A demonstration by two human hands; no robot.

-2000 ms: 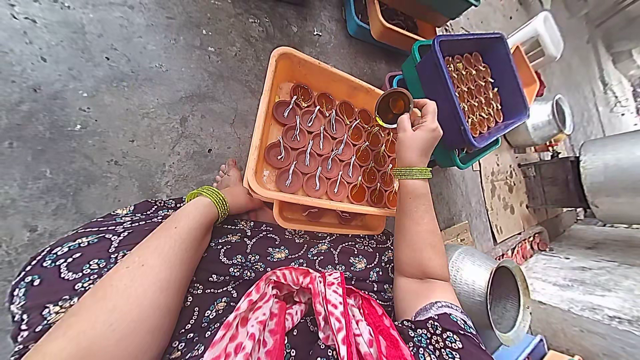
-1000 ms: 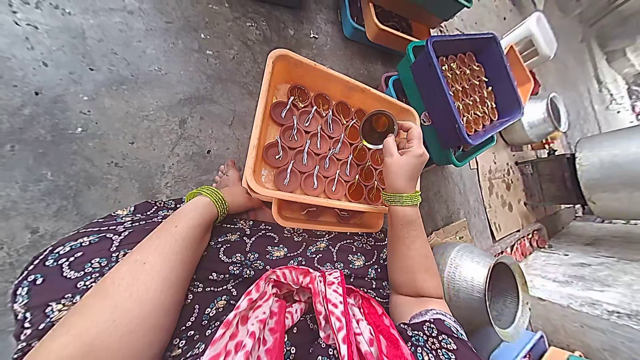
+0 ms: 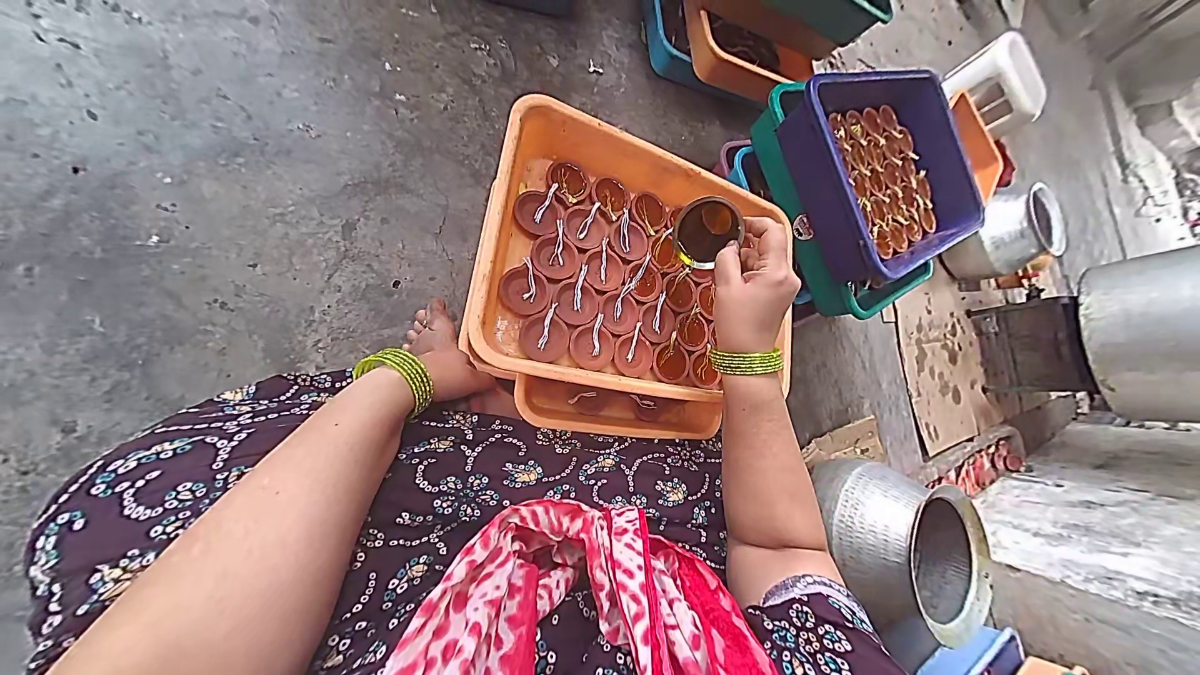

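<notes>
My right hand (image 3: 757, 281) pinches the rim of a small round metal cup (image 3: 709, 232) with dark golden liquid, tilted over the right side of an orange plastic crate (image 3: 633, 138). A bright yellow-green streak shows at the cup's lower rim. Rows of small clay lamps fill the crate. Lamps with white cotton wicks, such as one clay lamp (image 3: 547, 339), look dry; those at the top and right, such as another clay lamp (image 3: 568, 181), hold shiny liquid. My left hand (image 3: 454, 367) rests at the crate's lower left corner, beside my foot; its fingers are mostly hidden.
Another orange crate (image 3: 619, 422) lies beneath. At the right, a purple crate (image 3: 954, 141) of filled lamps sits on a green crate (image 3: 867, 305). Several crates stand at the top. A hammered metal pot (image 3: 872, 525) is by my right arm, and a large metal vessel (image 3: 1139, 333) stands farther right.
My right hand, holding the cup, has moved left over the lamps from the crate's right edge. My left hand has stayed at the crate's corner.
</notes>
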